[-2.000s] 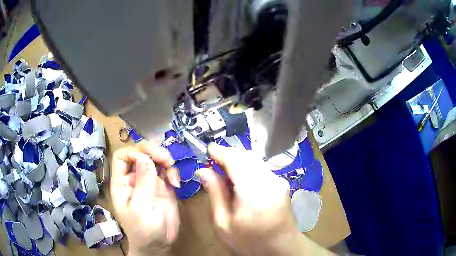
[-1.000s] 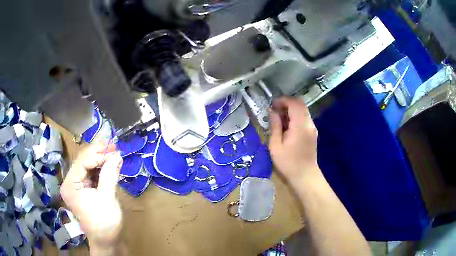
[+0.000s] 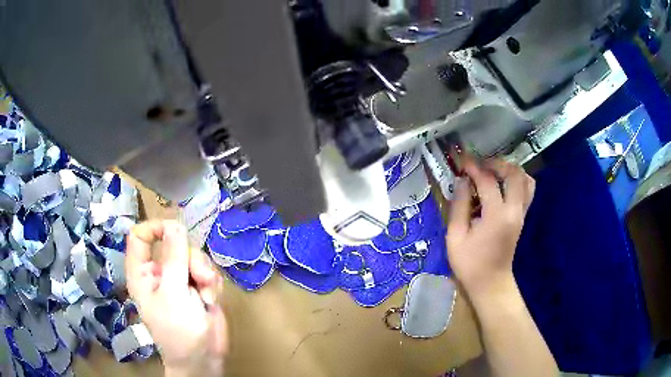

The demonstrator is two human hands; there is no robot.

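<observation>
My left hand is left of the fabric pile, fingers curled and thumb close to the index finger; whether a thread is between them I cannot tell. My right hand is at the right by the machine base, its fingers around a red-handled tool, mostly hidden. Flat blue fabric pieces overlap under the pale narrow machine arm; several carry metal rings. One grey-faced piece with a key ring lies at the pile's front right. The presser foot area is partly hidden by the machine head.
The machine head fills the upper middle. A large heap of looped grey-and-blue pieces lies at left. A dark thread strand lies on the tan tabletop. Blue cloth hangs at right, with small tools on a light-blue surface beyond.
Since two seconds ago, my hands have parted from near the needle; my right hand moved right to the machine base. In the last second the view shifted and my left hand's fingers curled differently.
</observation>
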